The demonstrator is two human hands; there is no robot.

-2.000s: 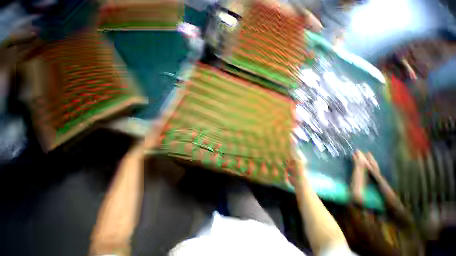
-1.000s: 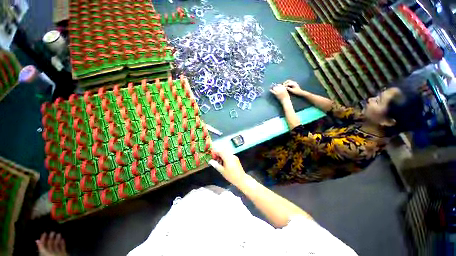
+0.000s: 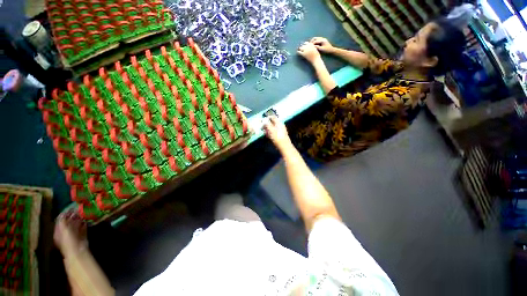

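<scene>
A loaded layer of red-and-green parts [image 3: 144, 124] lies at the bench edge in front of me, its rows covering the tan board. My left hand [image 3: 72, 222] is at the layer's near left corner, its fingers partly hidden there; whether it grips is unclear. My right hand [image 3: 273, 128] is off the layer, at the pale bench edge, with its fingers at a small dark square object [image 3: 270, 113]. The fingers partly cover that object; I cannot tell if they hold it.
A pile of silvery frames [image 3: 237, 29] lies behind. Another loaded stack [image 3: 110, 29] is at the back left, one more [image 3: 20, 243] at the lower left. A person in a flowered shirt [image 3: 370, 107] sits right, hands on the bench. Tray stacks [image 3: 375, 26] stand beyond.
My right hand has left the layer's right corner and moved to the dark object on the bench edge. My left hand has come up to the layer's near left corner. The view has shifted.
</scene>
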